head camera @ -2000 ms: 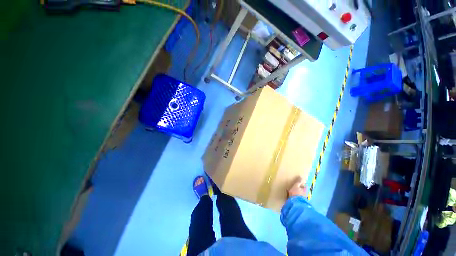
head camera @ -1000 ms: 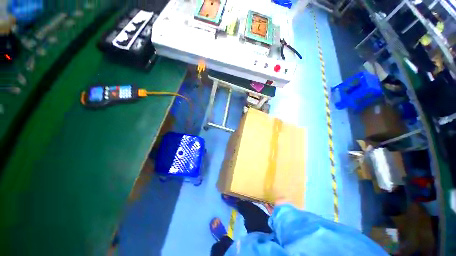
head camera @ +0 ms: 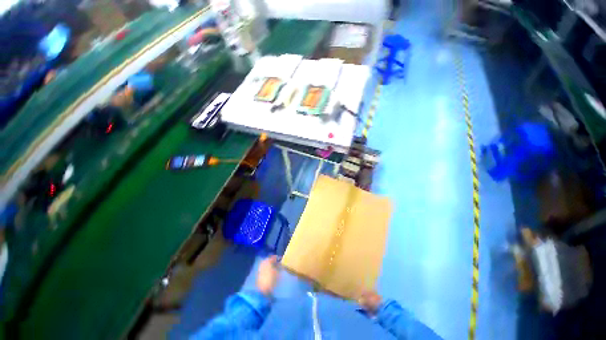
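Observation:
A large closed tan carton [head camera: 337, 236] with tape down its centre seam is in front of me, in the aisle. My left hand [head camera: 268, 275] is at the carton's near left corner, blurred; I cannot tell whether it grips or only touches. My right hand [head camera: 369, 301] is at the near right corner, its fingers at the edge and partly hidden. Both sleeves are blue. The carton's underside is hidden.
A blue plastic stool [head camera: 252, 224] stands left of the carton by the green bench [head camera: 100, 239]. A white machine [head camera: 292, 123] with two framed fixtures is ahead. Yellow-black floor tape [head camera: 476, 226], a blue crate [head camera: 525, 151] and open cartons are right. Another blue stool [head camera: 395, 56] is farther ahead.
My left hand has come into view at the carton's near left corner. My right hand stays at its near right side. The view has tilted up, showing more of the machine and aisle.

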